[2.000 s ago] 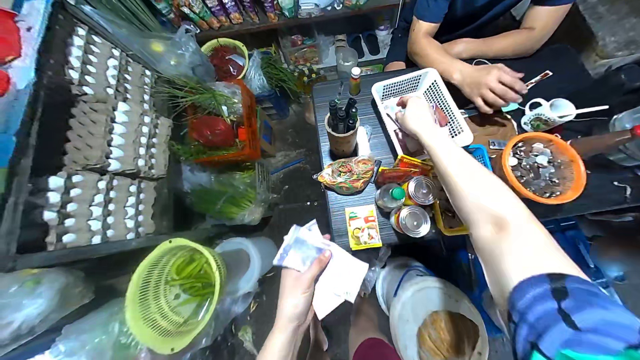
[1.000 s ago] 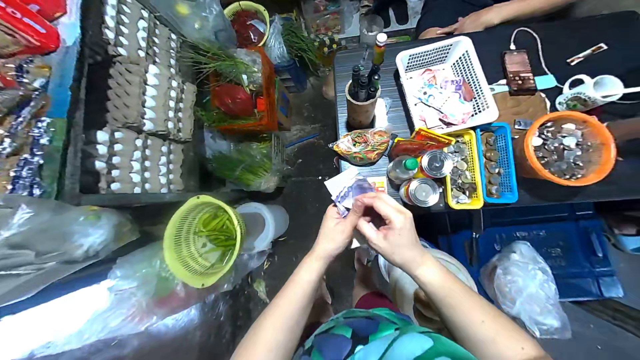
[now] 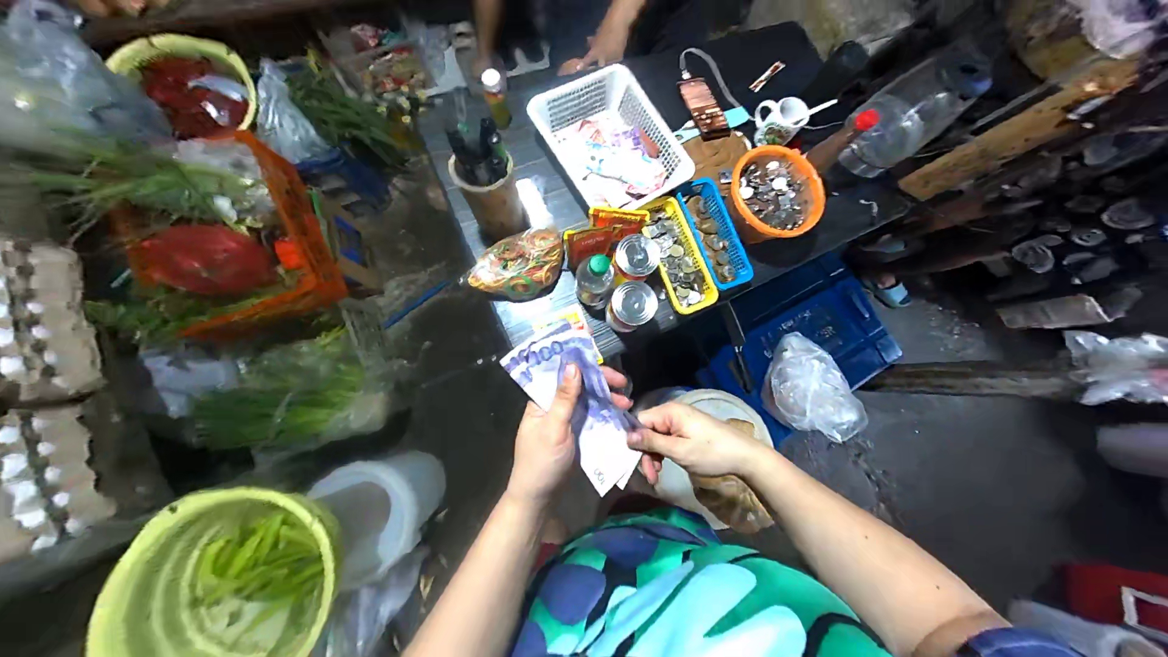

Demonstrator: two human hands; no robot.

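Observation:
Several purple-and-white banknotes are fanned out in front of me. My left hand grips them with the thumb on top. The fingers of my right hand pinch the lower right edge of the notes. Beyond them on the table stand two metal cans and a small bottle with a green cap. A white plastic basket holds paper money. Coins fill a yellow basket, a blue basket and an orange bucket.
A phone with a cable lies on the dark table. At the left are a green basket of green vegetables, an orange crate and egg trays. A plastic bag rests on a blue crate lid. Another person's hand is at the table's far edge.
My right hand has come back from the white basket to the banknotes, which my left hand was holding alone. The notes are now spread wider. The view has turned to the right.

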